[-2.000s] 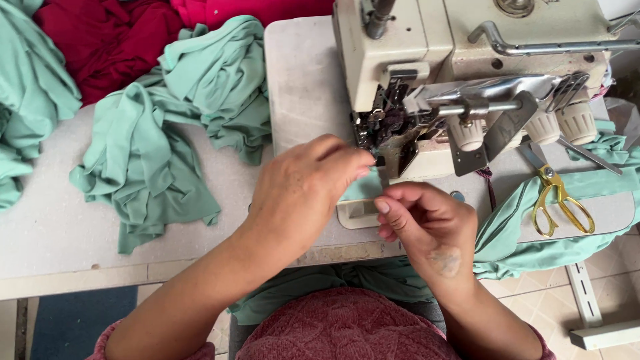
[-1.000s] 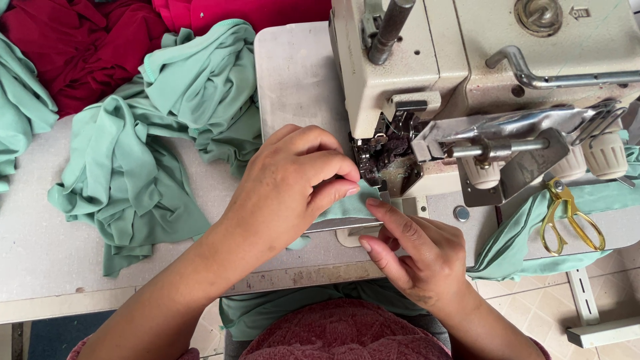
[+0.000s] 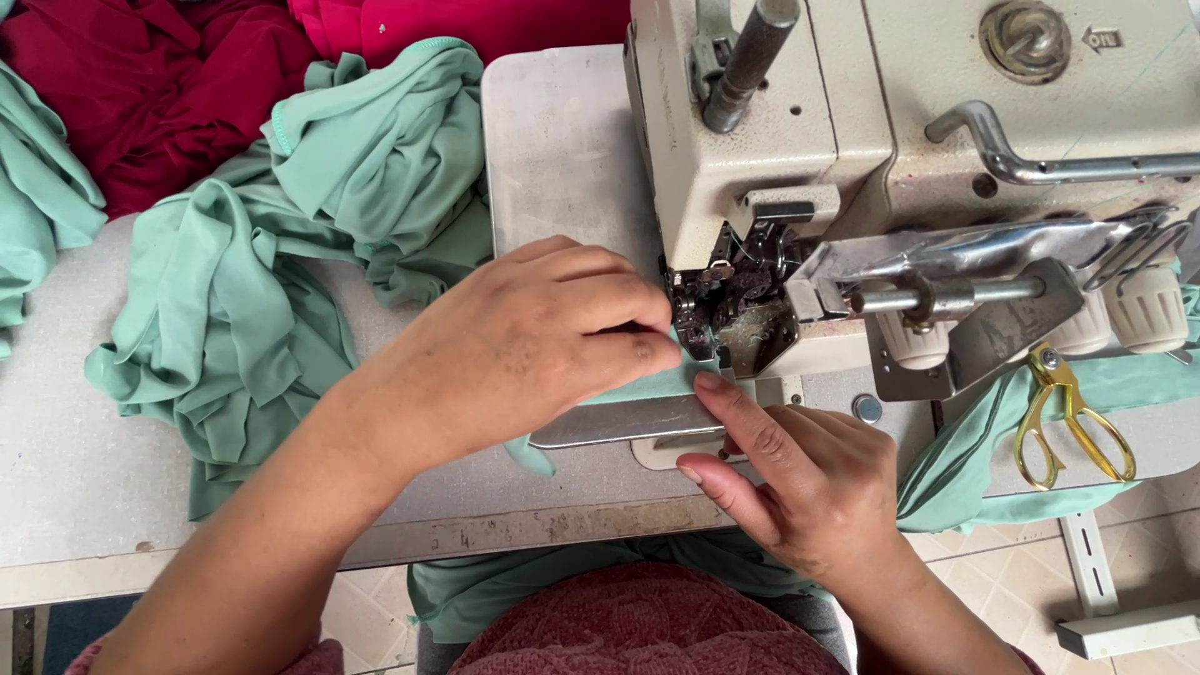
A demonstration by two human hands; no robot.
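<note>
An overlock sewing machine (image 3: 769,169) stands at the upper right. A piece of mint green fabric (image 3: 647,386) lies on its metal plate (image 3: 637,422), one end beneath the presser foot area. My left hand (image 3: 553,328) rests over this piece just left of the needle area, thumb and index finger close together at the fabric; whether they pinch it is hidden. My right hand (image 3: 797,459) is to the right and nearer my body, its index fingertip on the fabric's right edge, thumb apart and nothing visible between them.
Crumpled mint fabric (image 3: 225,328) and dark red fabric (image 3: 169,94) lie at the left. Gold-handled scissors (image 3: 1055,403) rest on mint fabric (image 3: 966,459) at the right. The table's front edge (image 3: 525,527) runs below my hands; mint fabric also lies on my lap.
My right hand's index finger has straightened onto the fabric; two seconds ago its fingers were curled together. More of the mint piece shows on the plate. The view has shifted towards the machine.
</note>
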